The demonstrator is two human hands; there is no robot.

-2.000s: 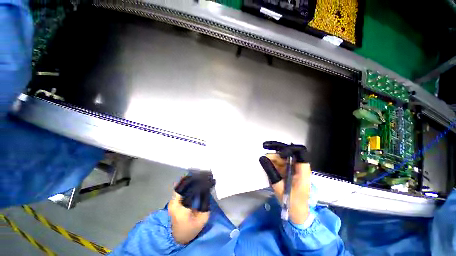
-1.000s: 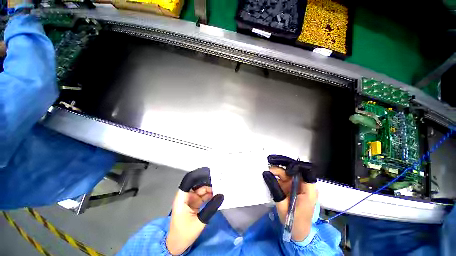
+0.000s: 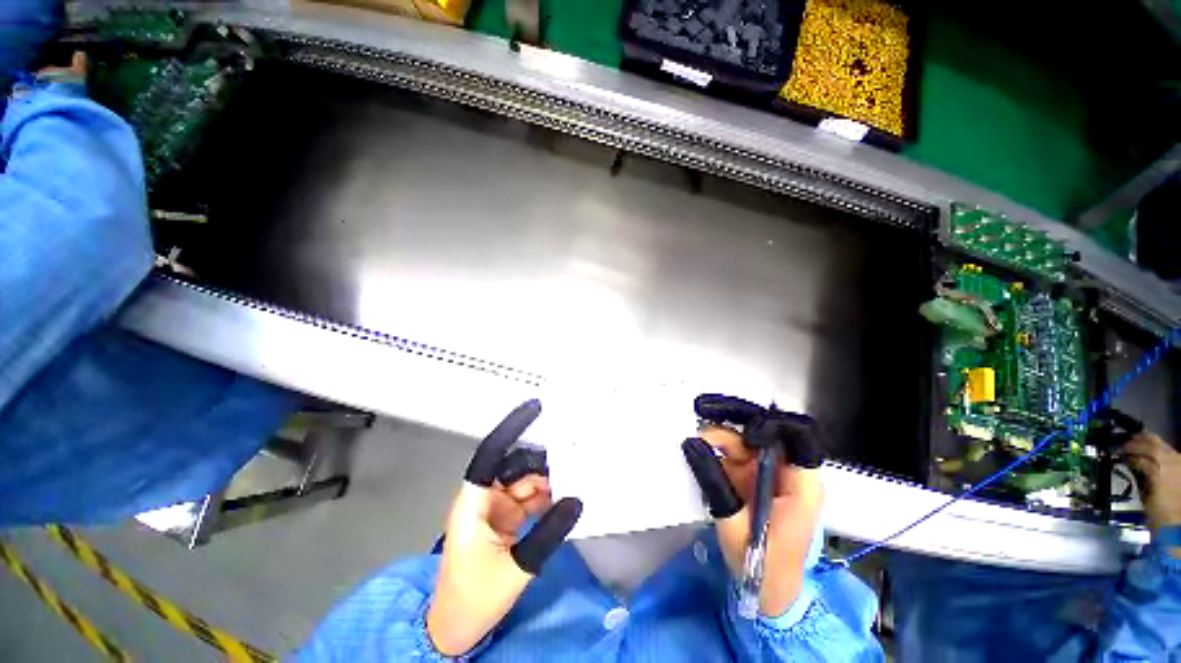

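Note:
A blank-looking, overexposed white sheet (image 3: pixel 628 473) lies between my hands, over the near rail. My left hand (image 3: pixel 499 531), with black finger cots, is at the sheet's left edge; its thumb and index finger are spread apart and nothing shows between them. My right hand (image 3: pixel 764 479), also with black cots, is at the sheet's right edge. It grips a slim pen-like tool (image 3: pixel 758 538) with a dark upper part and a clear lower end. Its fingertips seem to touch the sheet, but glare hides the exact contact.
A populated green circuit board (image 3: pixel 1023 356) in a black carrier is on the right, a narrow board strip (image 3: pixel 1010 242) behind it. Another person's hand (image 3: pixel 1150 469) is at its right. A blue-sleeved arm (image 3: pixel 65 220) is at left. Bins hold yellow (image 3: pixel 848 65) and dark grey components (image 3: pixel 712 33).
My left hand was a dark blur two seconds ago; it is now sharp, its index finger raised further from the thumb. My right hand keeps the tool. Another person's hand has appeared at far right.

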